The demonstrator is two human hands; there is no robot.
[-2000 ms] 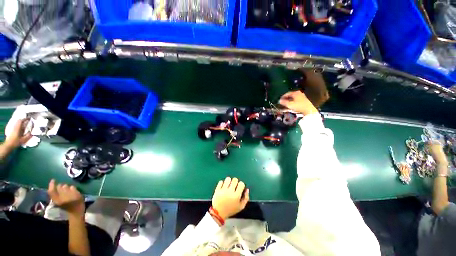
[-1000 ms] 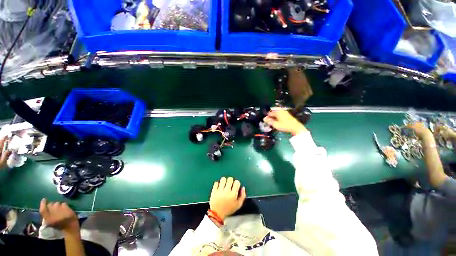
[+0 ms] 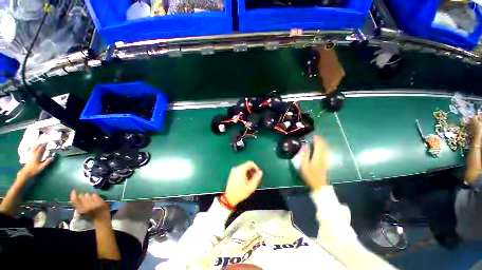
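Note:
Black round housings (image 3: 270,119) with red, orange and yellow wires lie heaped on the green bench at the centre. One glossy black ball (image 3: 289,146) lies at the front of the heap. Another black ball (image 3: 334,101) lies by the metal rail. My right hand (image 3: 315,162) is just right of the front ball, fingers apart, with nothing seen in it. My left hand (image 3: 243,182) is curled above the bench's near edge. A small dark reddish patch shows inside its fingers; I cannot tell if it is a part or shadow.
A small blue bin (image 3: 125,107) and black rings (image 3: 112,167) lie left, beside a neighbour's hands (image 3: 92,204). Brown cardboard (image 3: 331,69) lies behind the rail. Small wired parts (image 3: 450,132) and another person's hand are far right. Large blue bins (image 3: 304,19) stand above.
My right hand has moved back from the heap towards me and opened. My left hand has turned from flat to curled. A black ball now shows by the rail, where my right arm was earlier.

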